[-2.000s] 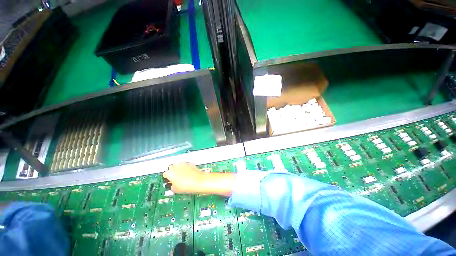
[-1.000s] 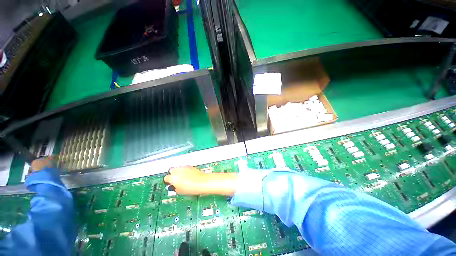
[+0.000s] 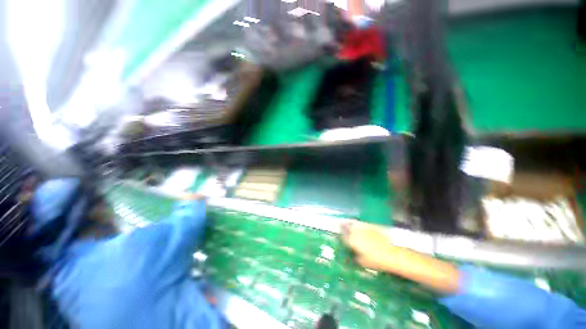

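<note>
The view is strongly blurred. My right hand reaches in from the right in a blue sleeve, over the far part of the green circuit boards, near the metal rail. Its fingers point left and are curled. Blur hides the fingertips and anything between them. Small pale parts show on the boards. A small dark shape, which I cannot identify, is cut off by the bottom edge. My left hand is not in view.
A person in a blue smock and cap is at the left, one hand by the rail. Tan component tray, connector carton, white label, dark post and black bin stand beyond.
The view has swung left and up and blurred, so shelves and boards sit further right. The neighbouring person's cap and upper body now show. My right hand still reaches over the boards.
</note>
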